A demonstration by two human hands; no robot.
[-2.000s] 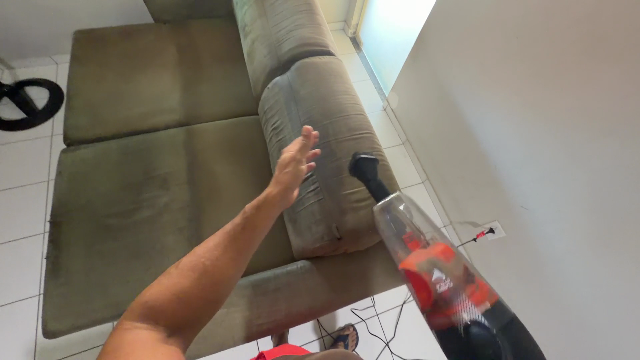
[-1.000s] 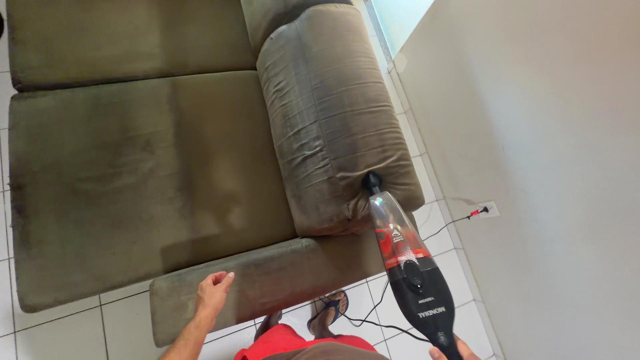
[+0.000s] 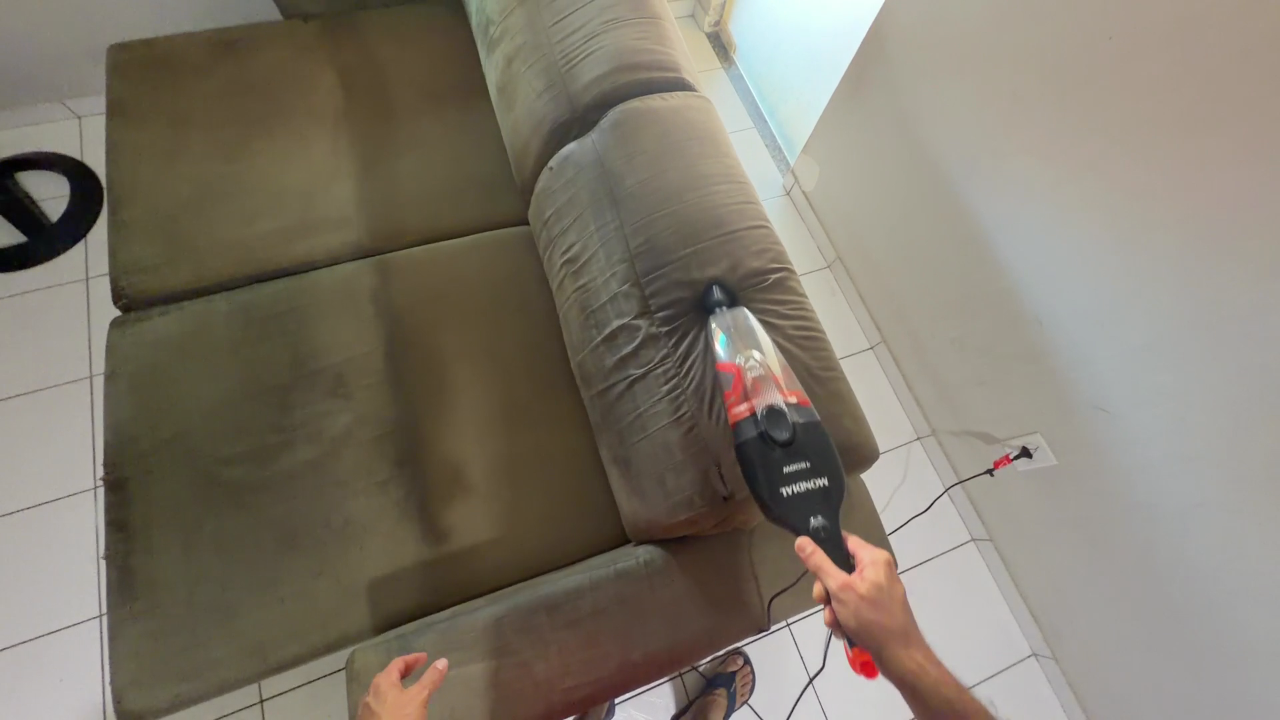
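My right hand point(image 3: 872, 600) grips the black handle of a Mondial handheld vacuum cleaner point(image 3: 790, 460), which has a clear dust cup with red parts. Its black nozzle point(image 3: 717, 297) presses into the wrinkled fabric of the sofa's near back cushion point(image 3: 640, 330). At the bottom, my left hand point(image 3: 402, 688) holds nothing, fingers apart, beside the sofa's armrest point(image 3: 560, 640). The olive-brown seat cushions point(image 3: 350, 450) spread to the left, with darker patches on them.
A black power cord point(image 3: 940, 495) runs to a plug in the wall outlet point(image 3: 1030, 455) at right. More cord lies near a sandalled foot point(image 3: 735, 685) on the white tile floor point(image 3: 960, 610). A black ring-shaped object point(image 3: 85, 210) is at far left, and a wall rises at right.
The vacuum nozzle, off the cushion two seconds ago, is now against it, farther up than one second ago. My left hand has moved from near the back cushion down to the armrest.
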